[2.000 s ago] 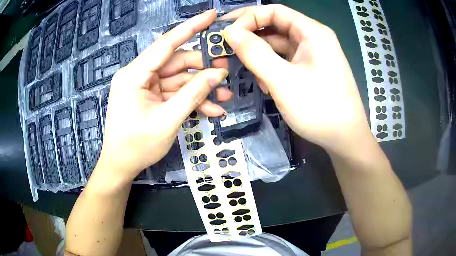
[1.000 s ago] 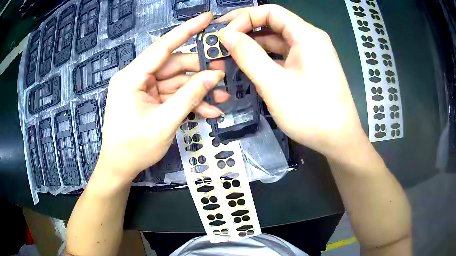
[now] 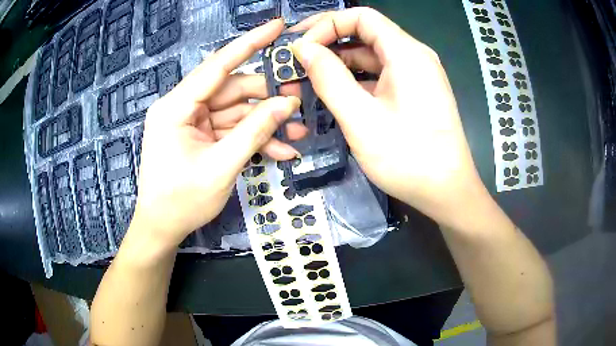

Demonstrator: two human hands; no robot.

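Note:
A black phone case point(image 3: 317, 152) is held upright above the tray, its camera end away from me. My left hand point(image 3: 202, 132) holds its left side. My right hand point(image 3: 385, 101) holds its top right, with the thumb at the camera area. A gold-edged camera-ring adhesive point(image 3: 284, 64) with round holes lies on the camera area; my right fingertips partly cover it. A white adhesive sticker sheet point(image 3: 297, 260) with dark round and lobed shapes lies below the case, its top end hidden behind the case and my left hand.
A translucent blister tray point(image 3: 94, 152) with rows of black cases fills the left. A spare sticker sheet point(image 3: 505, 94) lies on the dark green mat point(image 3: 432, 260) at right. A crumpled translucent film point(image 3: 358, 209) is at the tray's near right corner.
Both hands and the case have shifted slightly left in the picture. My right thumb still rests at the camera area, and the grip looks the same.

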